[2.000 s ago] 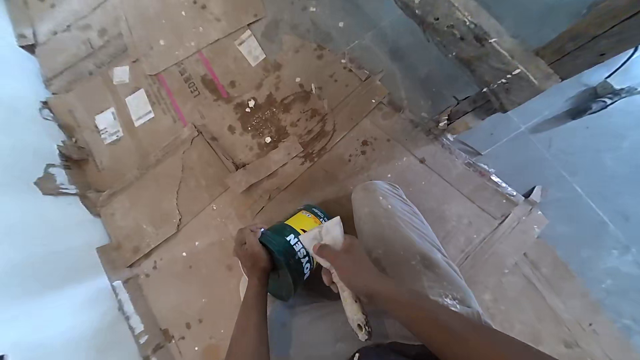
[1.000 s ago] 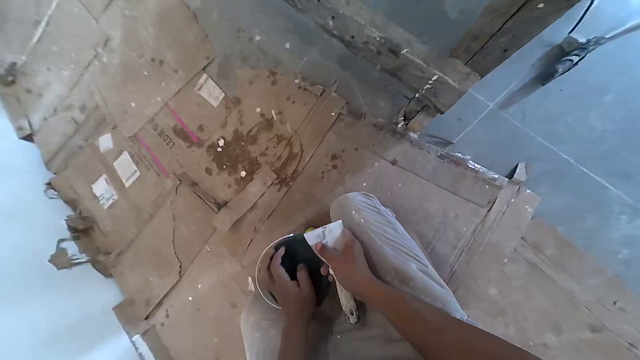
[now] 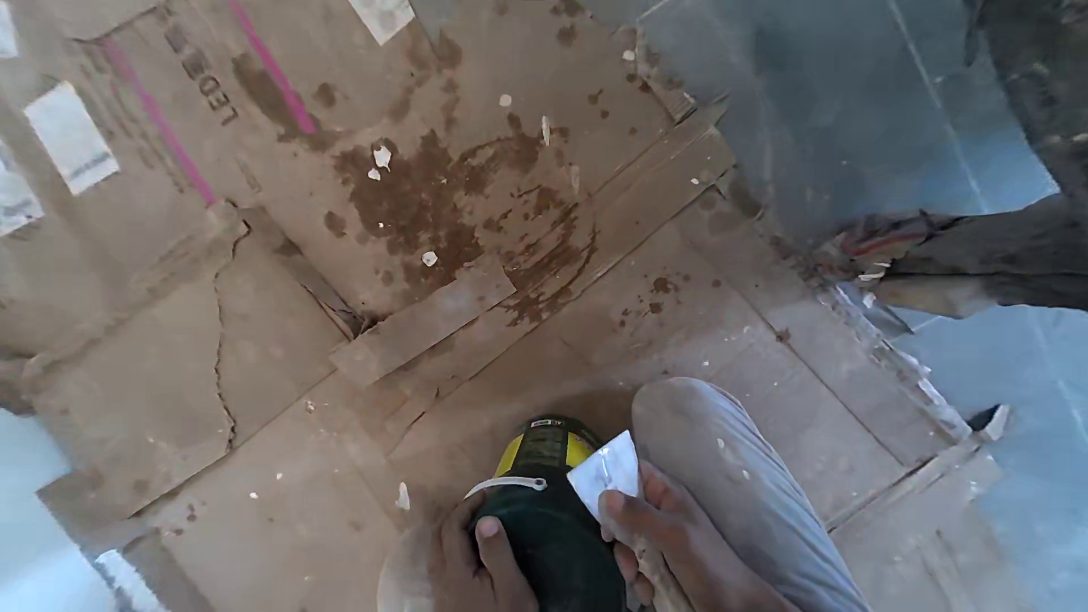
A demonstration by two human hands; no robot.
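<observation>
A dark green plastic bucket (image 3: 552,535) with a yellow-marked label and a white handle stands low in the head view, between my knees. My left hand (image 3: 484,552) grips its left side, thumb on the green surface near the handle's end. My right hand (image 3: 671,535) holds a putty knife, its broad blade (image 3: 608,474) coated white and pointing up and left. The thumb presses on the blade's lower part, and the handle runs down under the fingers. The blade is over the bucket's right edge; whether they touch, I cannot tell. The bucket's lower part is out of frame.
Stained, torn cardboard sheets (image 3: 289,510) cover the floor, with raised flaps, white flecks and a wet brown patch (image 3: 408,204). Grey-blue tiles (image 3: 833,110) lie beyond their right edge. A blurred dark object (image 3: 977,255) reaches in from the right. My bent knee (image 3: 688,425) is beside the bucket.
My left hand has moved from the bucket's round end to its side, and the yellow on the label shows again. My right hand keeps the putty knife. The view has shifted and is closer.
</observation>
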